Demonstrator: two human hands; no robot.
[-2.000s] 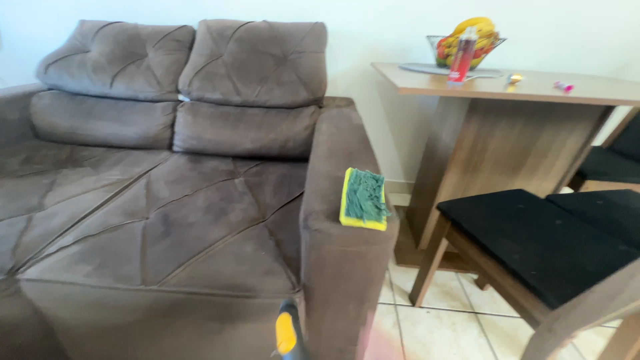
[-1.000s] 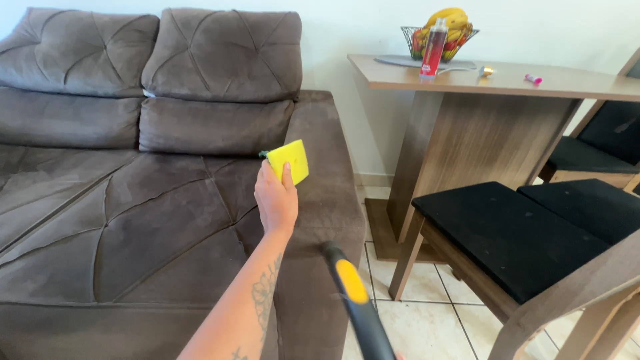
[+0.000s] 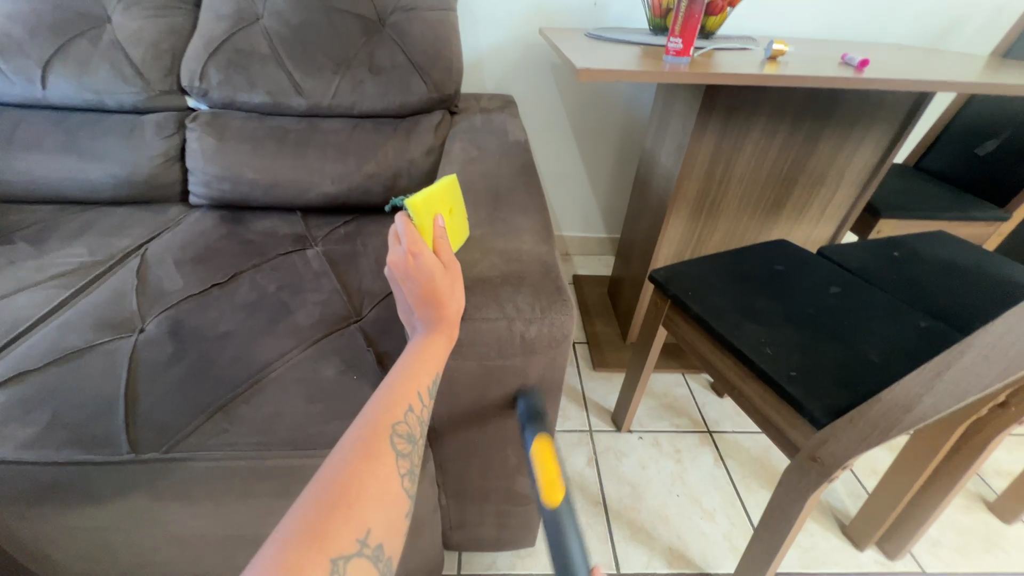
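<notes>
My left hand grips a yellow scouring sponge with a frayed green scrub side, above the inner edge of the brown sofa's armrest. The yellow face is turned toward me. A black brush-like tool or nozzle handle with a yellow inset reaches up from the bottom edge, its blurred tip in front of the armrest's front face. Only a sliver of my right hand shows at the bottom, beside that handle; its grip is mostly out of frame. Seat cushions with stitched seams spread to the left.
Right of the sofa stands a wooden table bearing a fruit basket, a red spray bottle and small items. A chair with a black seat stands close by on the tiled floor. Another chair is behind.
Two seconds ago the sponge lay green side up on the armrest; one second ago my left hand held it, yellow face showing. The black-and-yellow handle has come further into view. The view has moved closer.
</notes>
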